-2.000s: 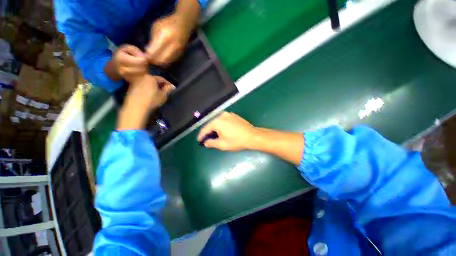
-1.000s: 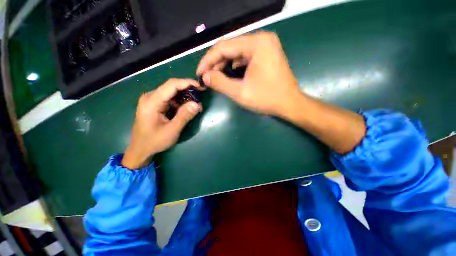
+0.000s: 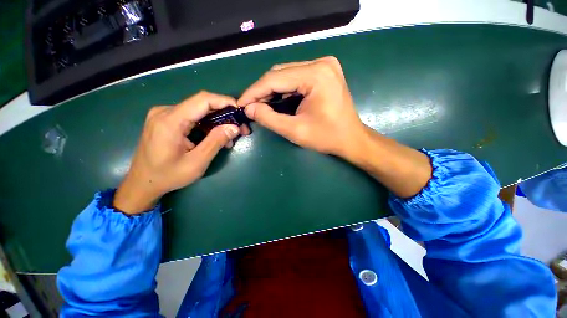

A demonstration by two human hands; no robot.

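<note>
My left hand (image 3: pixel 180 143) holds a small glossy black watch body (image 3: pixel 219 117) between thumb and fingers, above the green bench top. My right hand (image 3: pixel 311 102) pinches a matte black strap (image 3: pixel 287 104), which shows partly inside the curled fingers. The fingertips of both hands meet where the strap and the watch body come together. The joint itself is hidden under the fingertips, so I cannot tell whether the two parts are attached.
The black foam tray (image 3: pixel 205 28) lies beyond the white rail (image 3: pixel 398 15) at upper left, with glossy parts in its pockets. A clear plastic scrap (image 3: pixel 54 140) lies on the green bench top (image 3: pixel 298 192) at left. A white round base (image 3: pixel 559 96) is at the right edge.
My left hand has come back from the tray area with the watch body and met my right hand. The view has turned down to the bench. Over the last second both hands stay together.
</note>
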